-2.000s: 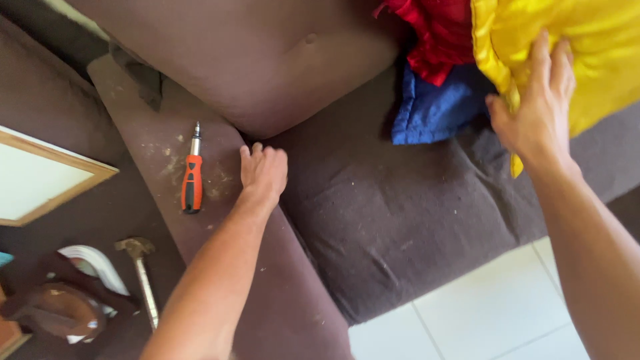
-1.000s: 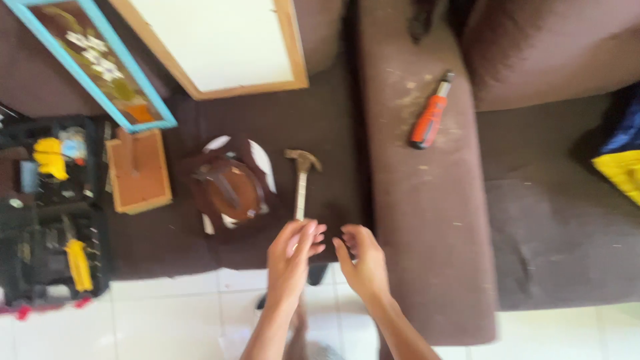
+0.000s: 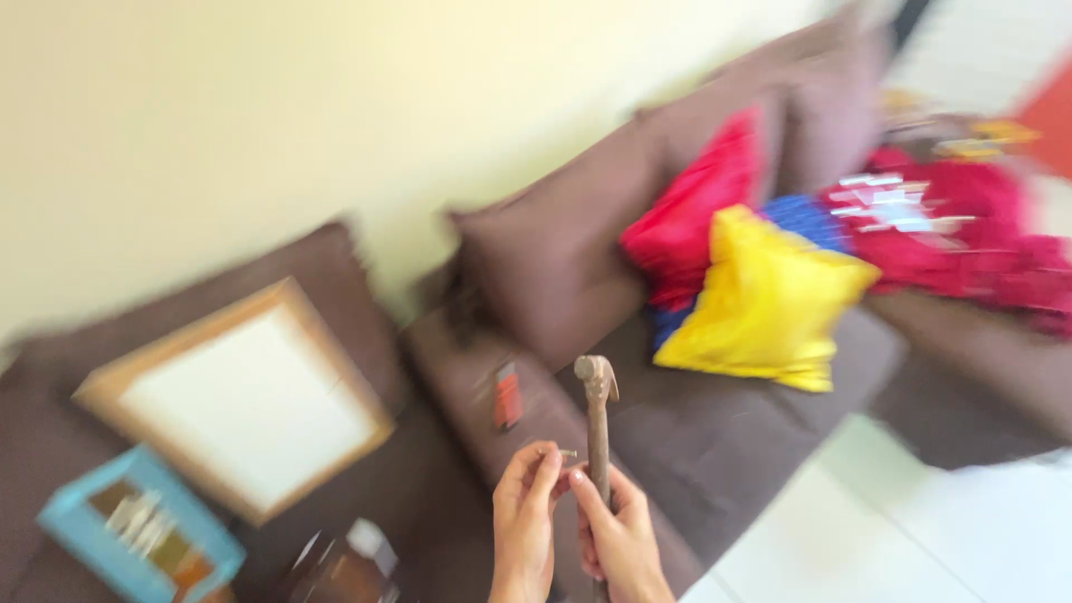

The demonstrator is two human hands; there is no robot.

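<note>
My right hand point(image 3: 615, 528) is closed around the handle of a claw hammer point(image 3: 597, 410), its head pointing up. Beside it, my left hand point(image 3: 529, 511) pinches a small metal fastener point(image 3: 569, 453), perhaps a nail or screw, between thumb and fingertips. The two hands are close together in front of the sofa armrest. On that armrest, beyond my left hand, lies a screwdriver point(image 3: 507, 398) with a red and black handle.
A wood-framed white board point(image 3: 260, 406) and a blue-framed picture point(image 3: 142, 528) rest at the left. Yellow point(image 3: 770, 301) and red point(image 3: 699, 218) cushions sit on the brown sofa point(image 3: 712, 469). A blurred brown object point(image 3: 343, 569) lies at the lower left; red cloth point(image 3: 955, 226) covers the right side.
The hammer, lying on the dark seat a second ago, is now upright in my right hand. My left hand now holds a small fastener. The view has swung up toward the wall.
</note>
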